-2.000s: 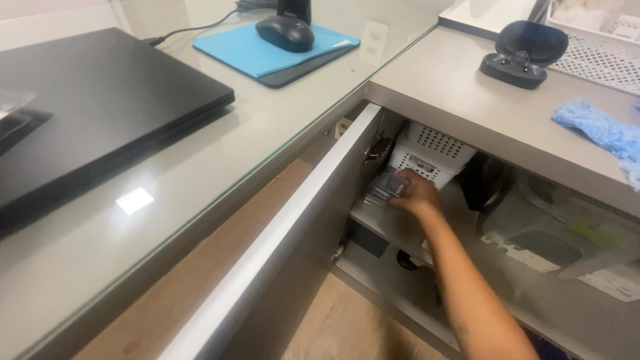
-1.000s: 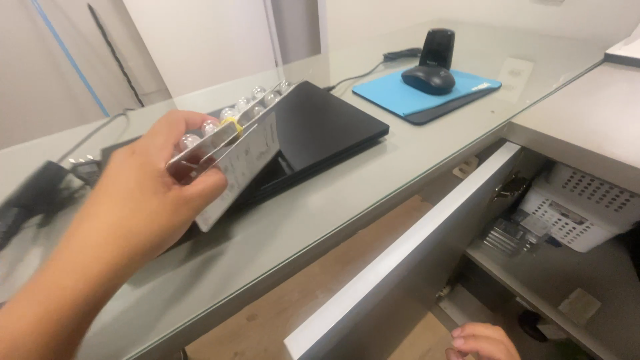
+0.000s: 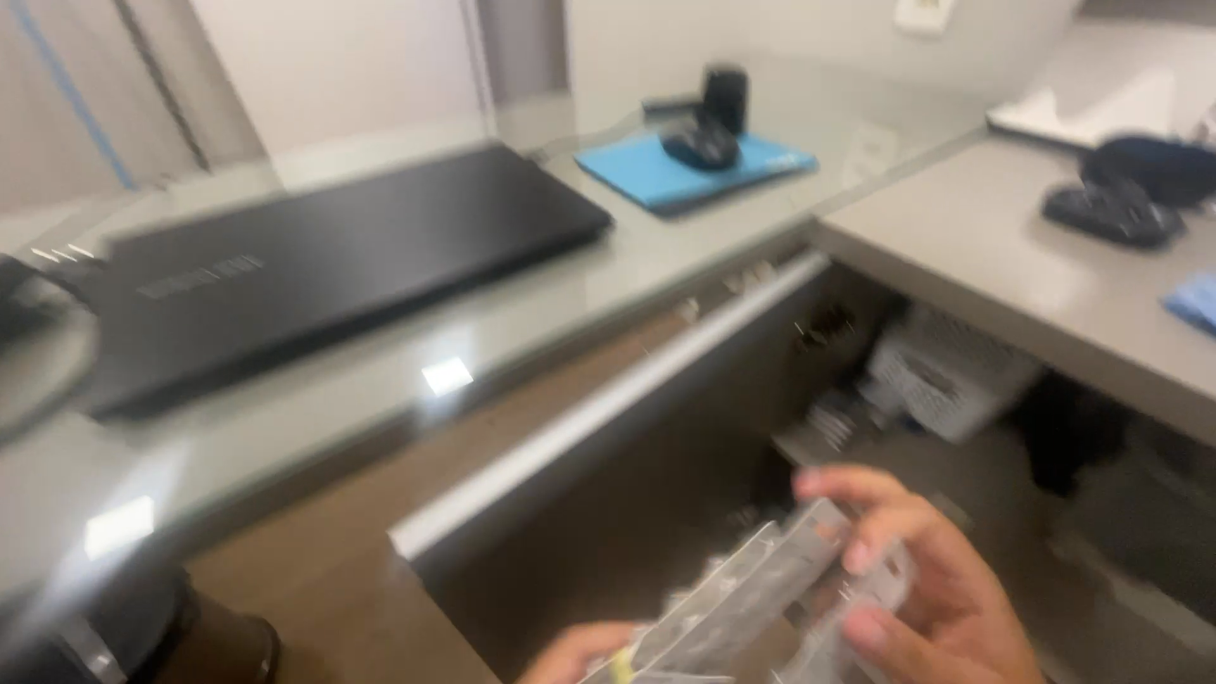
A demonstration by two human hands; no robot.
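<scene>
Blister packs [image 3: 731, 598] with clear domes and a yellow band at their lower end are held low in the view, in front of the open cabinet door [image 3: 646, 446]. My left hand [image 3: 584, 651], mostly cut off by the bottom edge, grips their lower left end. The fingers of my right hand [image 3: 936, 579] are on the upper right end and on a clear plastic piece beside it. The image is blurred, so the exact finger contact is hard to tell. Beyond my right hand, a white perforated basket [image 3: 950, 375] stands inside the cabinet.
On the glass-topped desk lie a closed black laptop [image 3: 351, 275] and a blue mouse pad [image 3: 665, 176] with a black mouse [image 3: 701, 144]. An open black earbud case [image 3: 1113, 214] and a blue cloth [image 3: 1195, 299] are on the right counter. The door's edge juts out diagonally below the desk.
My left hand has brought the blister packs from over the laptop down to the cabinet door. My right hand has risen from the bottom edge and now touches them.
</scene>
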